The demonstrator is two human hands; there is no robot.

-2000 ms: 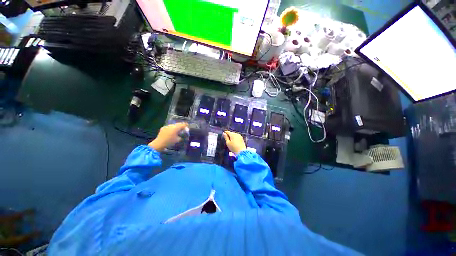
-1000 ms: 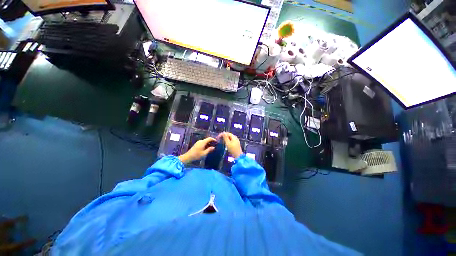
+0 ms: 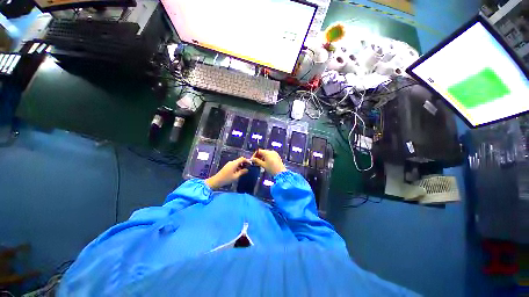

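A clear plastic tray (image 3: 196, 139) lies on the green mat in front of me, with two rows of dark smartphones. Several in the far row, such as this smartphone (image 3: 277, 142), show small white text. My left hand (image 3: 231, 172) and my right hand (image 3: 268, 161) meet over the near row, fingertips close together at the top end of a dark blue-looking smartphone (image 3: 248, 180). The fingers seem to pinch something small at that end, too small to make out. A smartphone with a white patch (image 3: 202, 160) lies in the near left pocket.
A keyboard (image 3: 232, 82) and white mouse (image 3: 298, 109) lie behind the tray. Two dark cylinders (image 3: 157, 122) stand to its left. White cables (image 3: 361, 142), a black computer case (image 3: 417, 125) and a monitor (image 3: 478, 72) are at the right. Label rolls (image 3: 371, 57) are heaped behind.
My left hand has moved right from the tray's left side to meet my right hand. The middle monitor's green block is gone, and one now shows on the right monitor.
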